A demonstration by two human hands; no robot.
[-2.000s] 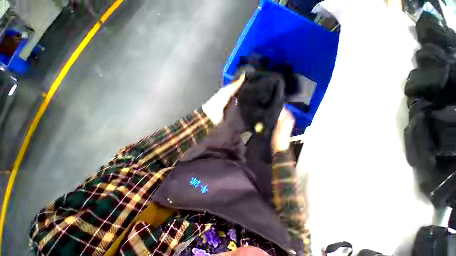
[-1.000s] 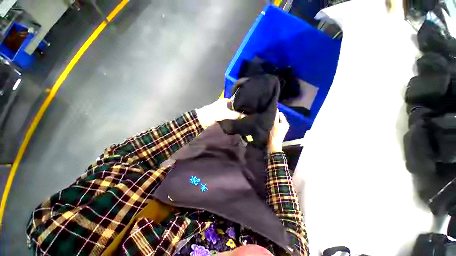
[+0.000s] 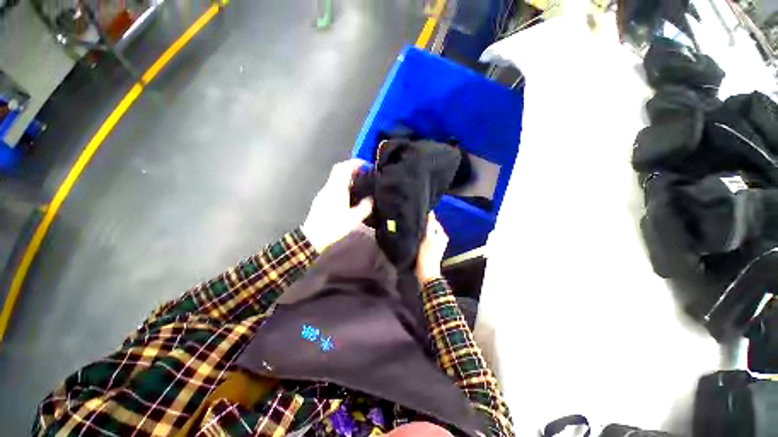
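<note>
A black fabric bag (image 3: pixel 409 183) is held up over my lap, in front of the blue tote's near edge. It looks soft and partly folded, with a small yellowish label (image 3: pixel 391 225) on its side. My left hand (image 3: pixel 334 207) grips its left side, some fingers hidden by the fabric. My right hand (image 3: pixel 432 247) holds its lower right side, mostly seen from the back. No zipper can be made out on it.
The blue plastic tote (image 3: pixel 465 98) stands ahead, with black pieces and a grey-white flat piece (image 3: pixel 484 177) inside. The long white table (image 3: pixel 567 196) runs along the right, with finished black bags (image 3: pixel 695 213) piled on its far side. A yellow line curves over the floor at left.
The view has shifted, so the tote and table sit further left. The bag has been turned and looks longer and more upright, with its label on the left side. Both hands still hold it.
</note>
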